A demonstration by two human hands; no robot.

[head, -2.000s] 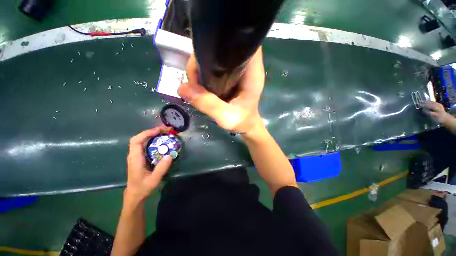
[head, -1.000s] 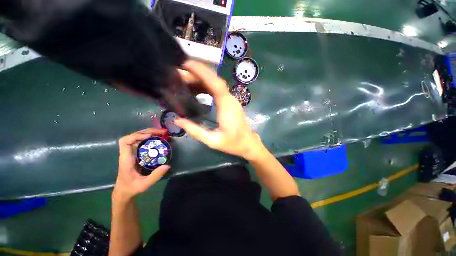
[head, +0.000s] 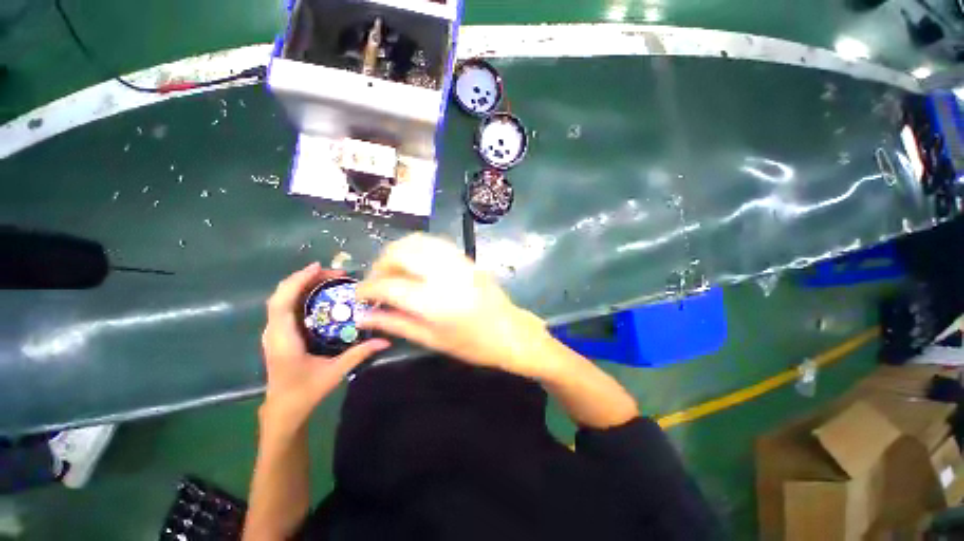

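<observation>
My left hand (head: 301,340) grips a round black unit (head: 336,315) at the bench's near side, open face up with a bluish-white circuit board. My right hand (head: 439,301) is over the unit's right edge, fingertips bent down at it; what they hold, if anything, is hidden. The grey inner disc cannot be seen. The black electric screwdriver (head: 53,259) hangs at the far left, free of both hands, its thin bit pointing right.
A white and blue screw feeder (head: 365,100) stands behind the hands. Right of it are two white-faced discs (head: 501,141), a dish with glinting bits (head: 489,196) and a dark strip (head: 468,235). A red and black lead (head: 185,87) lies behind left. Small specks lie on the bench.
The screwdriver has moved from over the feeder area to the far left, away from my right hand. My right hand has come down to the unit. The grey disc is out of sight.
</observation>
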